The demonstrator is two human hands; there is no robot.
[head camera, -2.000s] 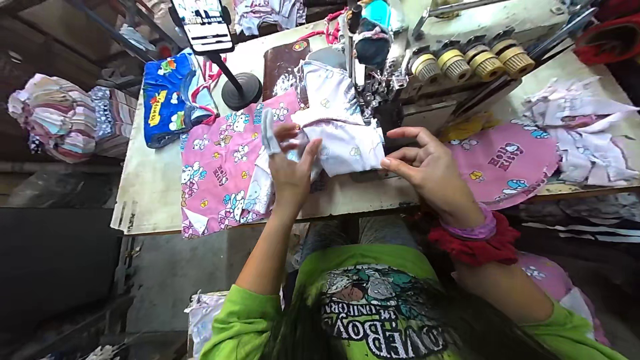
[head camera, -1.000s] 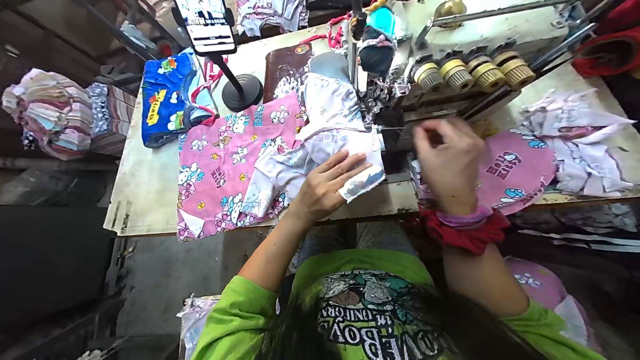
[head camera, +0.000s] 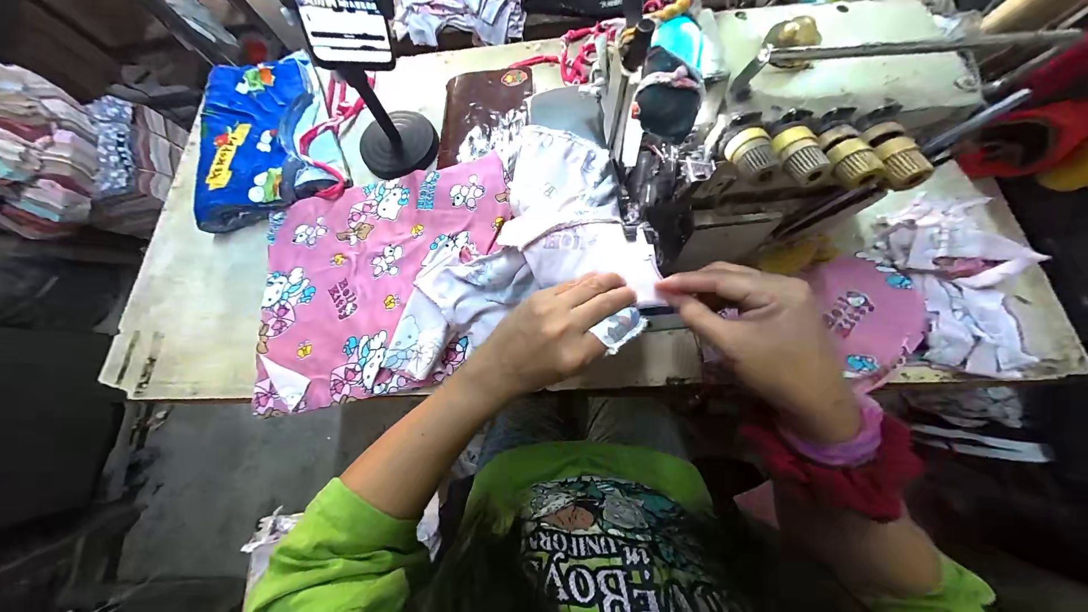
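Note:
A white printed fabric piece [head camera: 565, 246] lies under the presser foot area of an overlock sewing machine [head camera: 671, 187]. My left hand [head camera: 552, 327] rests flat on its near part, fingers pointing right. My right hand [head camera: 752, 314] pinches the fabric's right edge between thumb and fingertips, just in front of the machine. The fabric's folded lower corner shows below my left fingers. Left of it, a pink printed fabric [head camera: 365, 263] is spread on the table, partly under the white cloth. The needle itself is hidden.
A phone [head camera: 344, 30] stands on a black round-based holder [head camera: 399, 144]. A blue printed bundle [head camera: 242, 153] lies at the left. Thread tension dials [head camera: 799, 153] line the machine. White scraps [head camera: 977, 297] and a pink rounded piece [head camera: 867, 306] lie right.
My right hand has come down from near the machine to the fabric's right edge and pinches it. My left hand, raised two seconds ago, now lies on the fabric.

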